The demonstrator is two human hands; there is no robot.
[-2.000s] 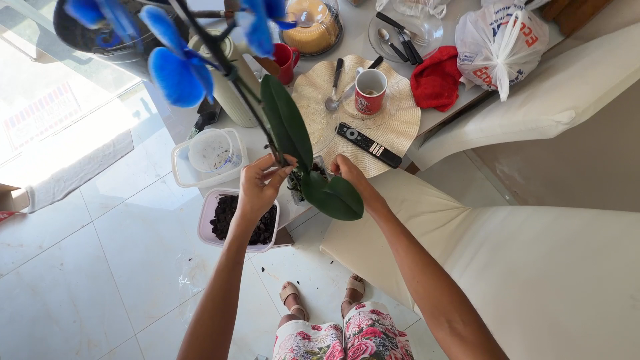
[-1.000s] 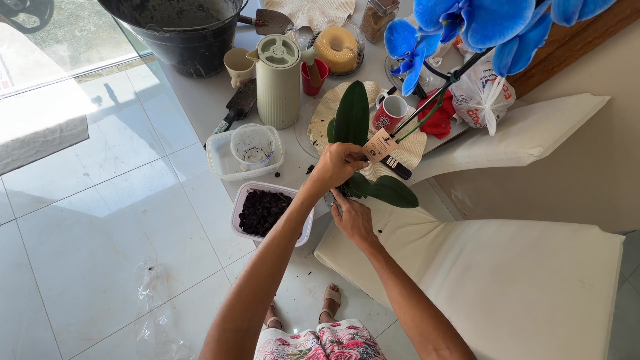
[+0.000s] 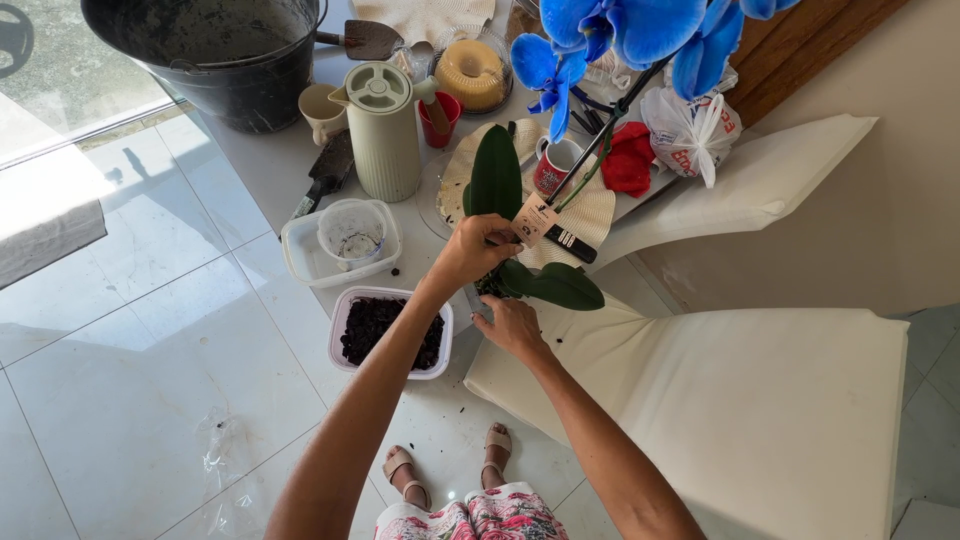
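A blue orchid (image 3: 555,283) with dark green leaves stands at the table edge; its flower stem leans up to the right beside a dark stake. My left hand (image 3: 480,251) pinches the plant's base, by a small pink card tag (image 3: 535,220) on the stem. Just below, my right hand (image 3: 512,324) touches the rim of a clear pot (image 3: 474,298), mostly hidden by hands and leaves. A white plastic tub (image 3: 337,358) of dark bark chips sits to the left, under my left forearm. Behind it, a clear container (image 3: 300,259) holds an empty clear plastic pot (image 3: 351,232).
A thermal jug (image 3: 386,142), black bucket (image 3: 255,90), cream mug (image 3: 322,112), hand trowel (image 3: 330,169), red cup (image 3: 442,124), ring cake (image 3: 471,75), red mug (image 3: 553,169), remote control (image 3: 571,244), red cloth (image 3: 630,157) and plastic bag (image 3: 690,135) crowd the table. Cream chairs (image 3: 750,390) stand right.
The orchid's flowers, at the upper left two seconds ago, now lean to the upper right. The tag on the stem has come into sight. The view has shifted, showing more of the bucket and jug.
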